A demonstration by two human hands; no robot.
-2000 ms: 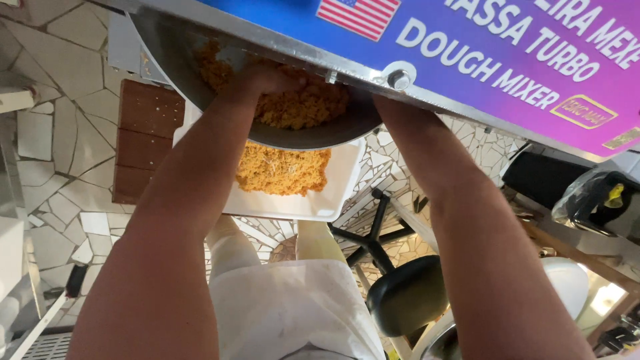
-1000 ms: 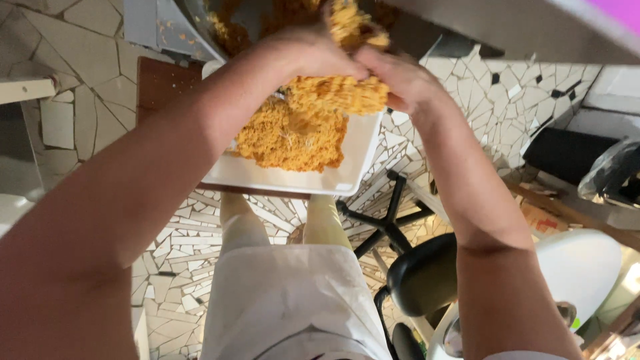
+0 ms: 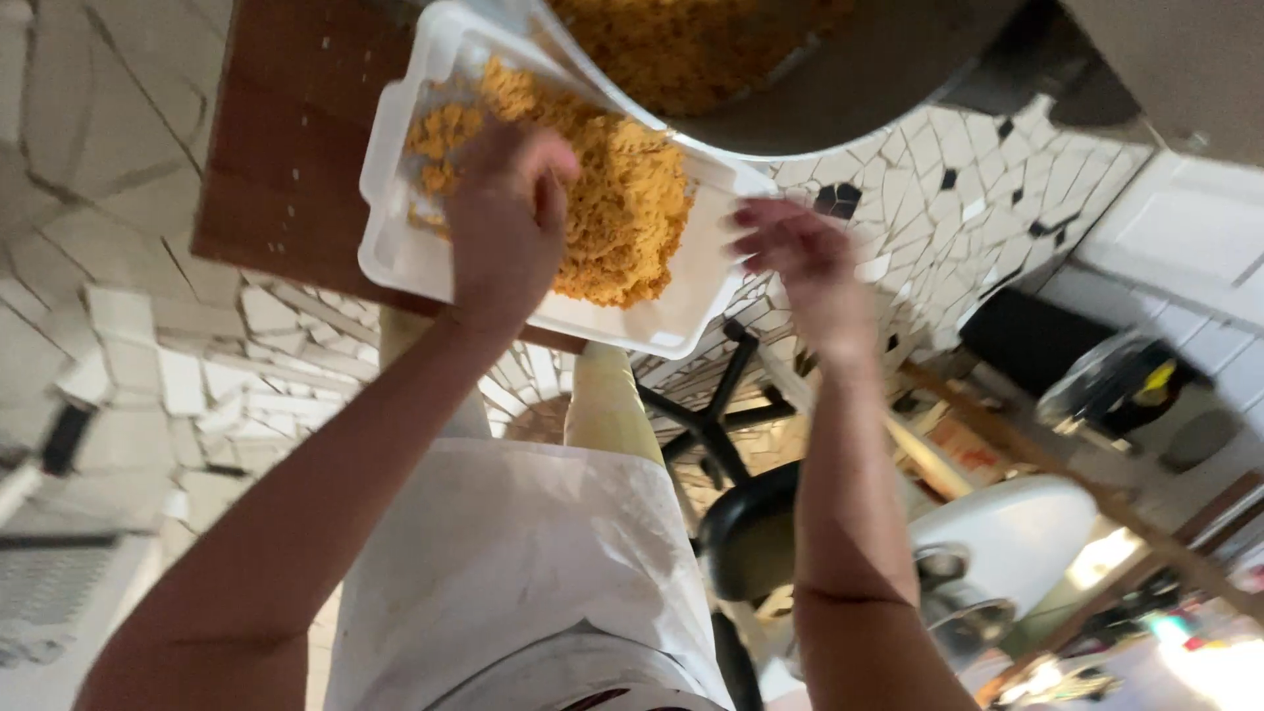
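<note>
A white plastic tub (image 3: 395, 212) holds a mound of orange crumbly mixture (image 3: 627, 212). My left hand (image 3: 513, 188), blurred, is over the left part of the mixture with its fingers curled; whether anything is in it I cannot tell. Beyond the tub's right rim, my right hand (image 3: 795, 242) has its fingers apart and nothing visible in them. A large metal mixer bowl (image 3: 849, 109) overhangs the tub's far side, with more of the orange mixture (image 3: 681, 49) inside.
Under the tub is a brown surface (image 3: 286, 168). A black swivel chair (image 3: 755, 528) stands on the mosaic tile floor (image 3: 978, 188) at right. Beyond it are a white oval item (image 3: 1017, 538) and a bag-covered black object (image 3: 1116, 380).
One second ago both hands held a clump of the mixture together over the tub; now they are apart, the left over the tub and the right beside its rim. The clump is out of my right hand.
</note>
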